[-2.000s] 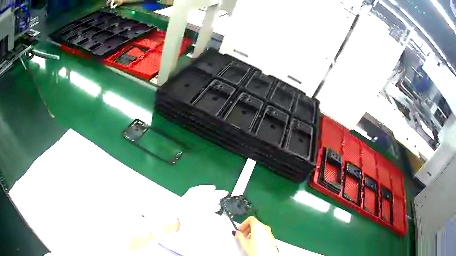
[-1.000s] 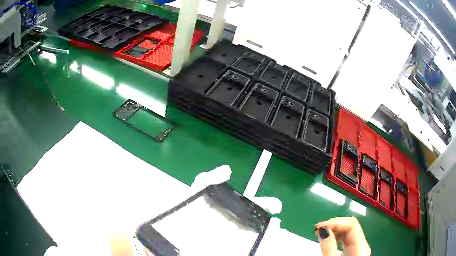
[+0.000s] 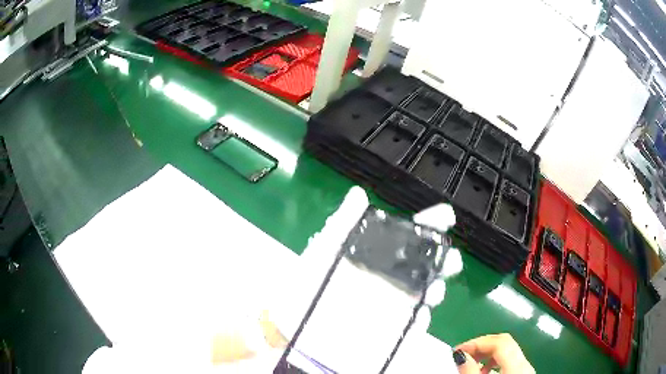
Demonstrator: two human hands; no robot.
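Note:
A black phone middle frame (image 3: 398, 252) is raised and tilted over the white sheet (image 3: 182, 248), its lower end cut off by the picture's edge. My left hand (image 3: 438, 256), in a white glove, holds it from behind, with fingertips around its right side and the thumb at its upper left. The glove blends into the sheet. A thin blue-purple line, perhaps the tweezers (image 3: 314, 361), shows through the frame opening. My right hand (image 3: 498, 353), bare with a dark nail, is at the bottom edge right of the frame, fingers curled; whether it pinches something is unclear.
A loose frame (image 3: 235, 153) lies on the green surface (image 3: 175, 139) beyond the sheet. Stacked black trays (image 3: 380, 172) stand ahead. A red tray (image 3: 613, 263) with several frames is right; black and red trays lie far left behind a white post (image 3: 334, 58).
The held frame was first low by my right fingers, then lifted and tilted; now it stands more upright, farther right. My right hand moved right, away from it. The view has shifted left.

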